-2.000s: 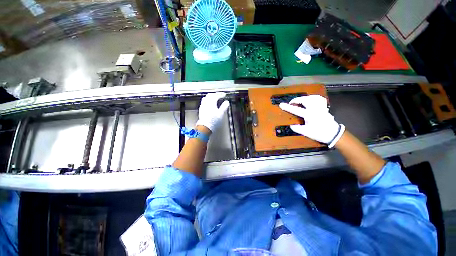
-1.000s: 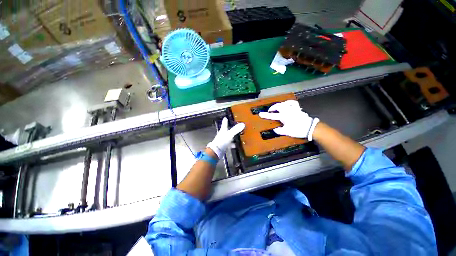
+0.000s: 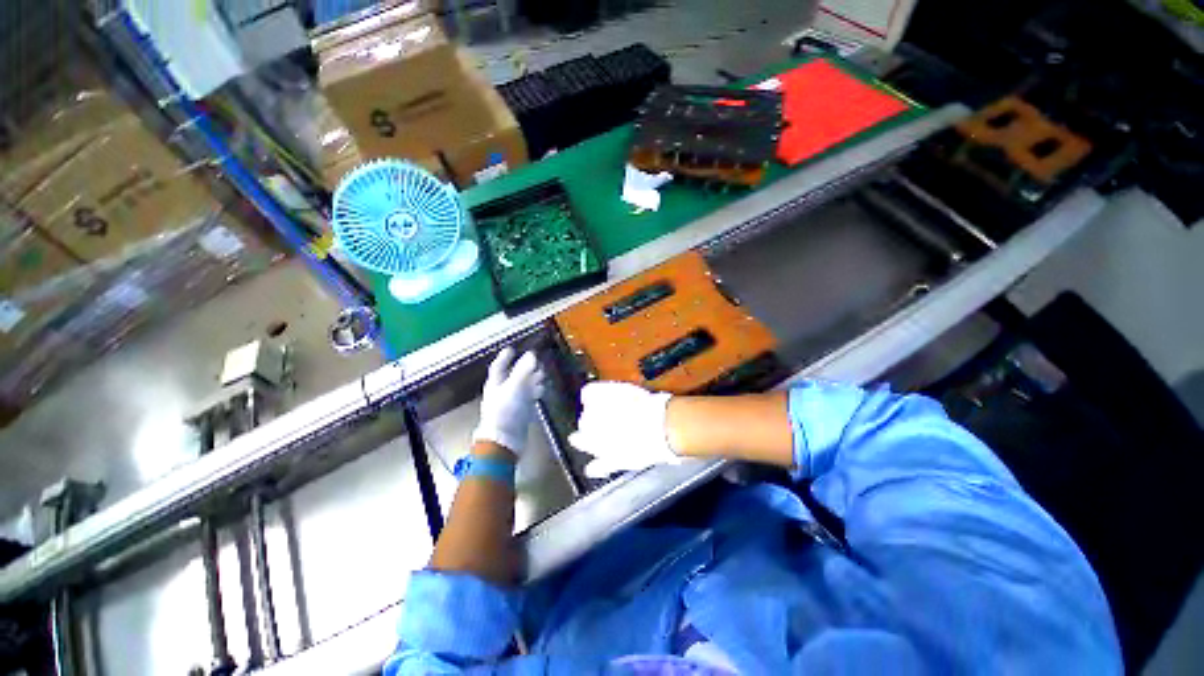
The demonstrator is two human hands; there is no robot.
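Note:
An orange-brown top cover (image 3: pixel 667 310) with two dark cutouts lies over a dark carrier on the conveyor, in front of me. My right hand (image 3: pixel 621 429), white-gloved, is at the carrier's near left corner, over the near side of the line. Its fingers point left and look partly spread; I see nothing in them. My left hand (image 3: pixel 511 396), white-gloved with a blue wrist strap, is just left of the carrier, fingers up and apart, and looks empty. Whether either hand touches the carrier is unclear.
Conveyor rails (image 3: pixel 911 310) run left to right. A second orange cover (image 3: pixel 1023 139) is at far right. On the green mat are a blue fan (image 3: pixel 400 225), a parts bin (image 3: pixel 539 247), a black-and-brown fixture (image 3: pixel 706 132) and a red sheet (image 3: pixel 838 108). Cartons (image 3: pixel 416 99) stand behind.
My right hand has moved off the cover's top to its near left corner. My left hand has come away from the cover's left edge. The view has turned, tilting the line.

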